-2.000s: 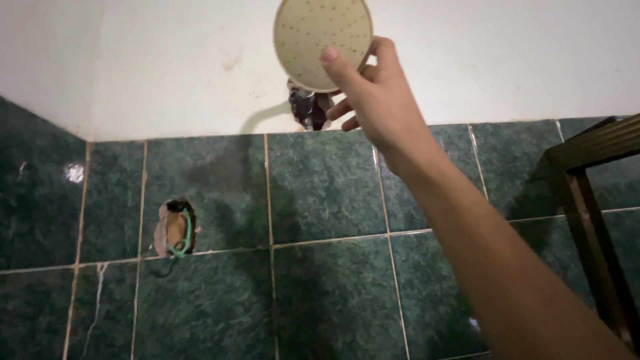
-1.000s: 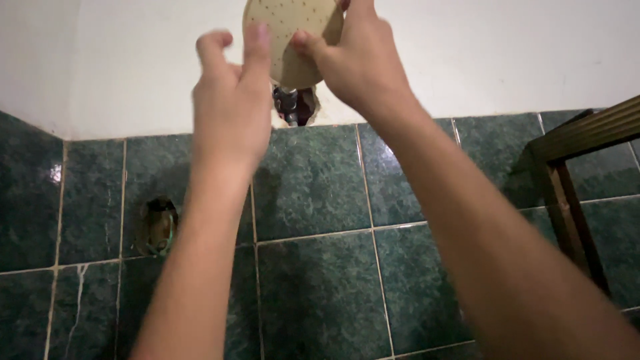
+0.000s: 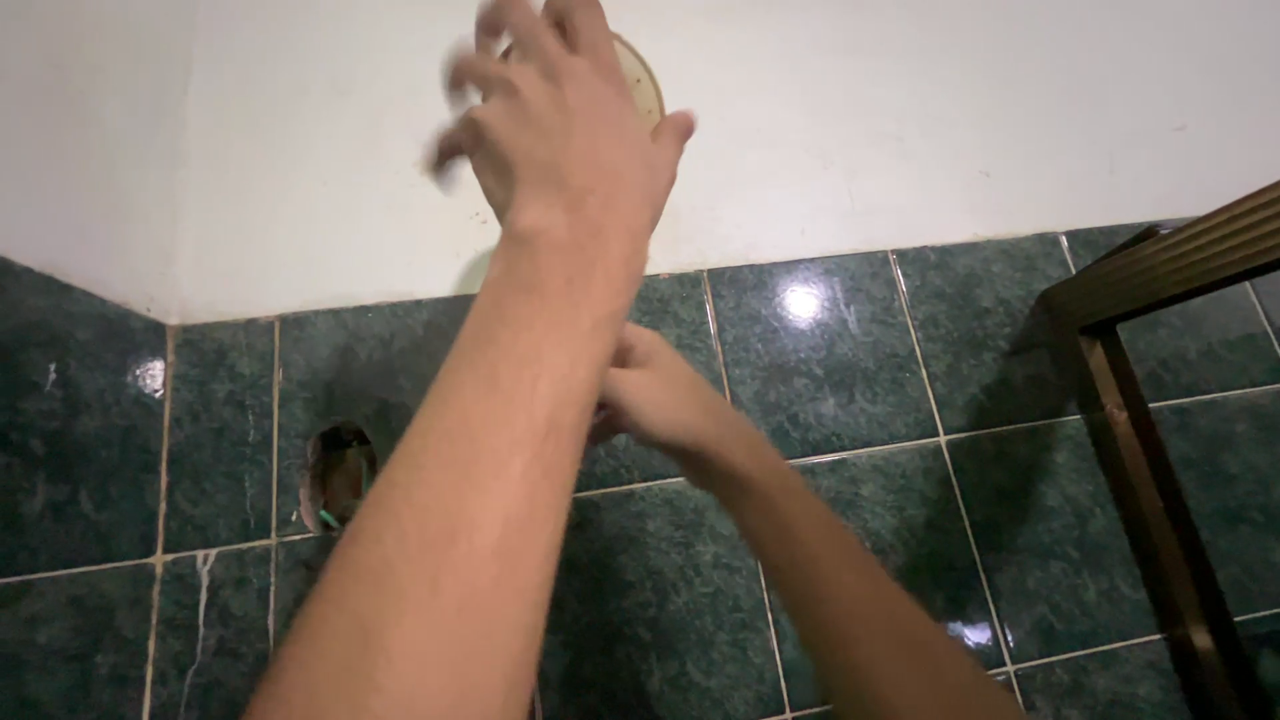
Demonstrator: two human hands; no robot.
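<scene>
The round, pale shower head (image 3: 643, 82) shows only as a strip of its dotted face and rim, high on the white wall. Across most of it lies my left hand (image 3: 565, 130), its back towards me, the fingers spread and blurred and the thumb out to the right; whether it grips the shower head is not clear. Lower down, just beneath the white wall's lower edge, my right hand (image 3: 655, 395) has its fingers bent behind my left forearm, so what they touch is hidden. The fitting behind the shower head is also hidden.
Dark green tiles (image 3: 830, 370) cover the lower wall, below white plaster (image 3: 900, 120). A ragged hole (image 3: 340, 475) with a bit of green in it is at the left. A dark, ribbed frame (image 3: 1120, 410) juts in at the right.
My right hand has come off the shower head and moved down to the tiles. My left hand, beside the shower head a second ago, now lies across it.
</scene>
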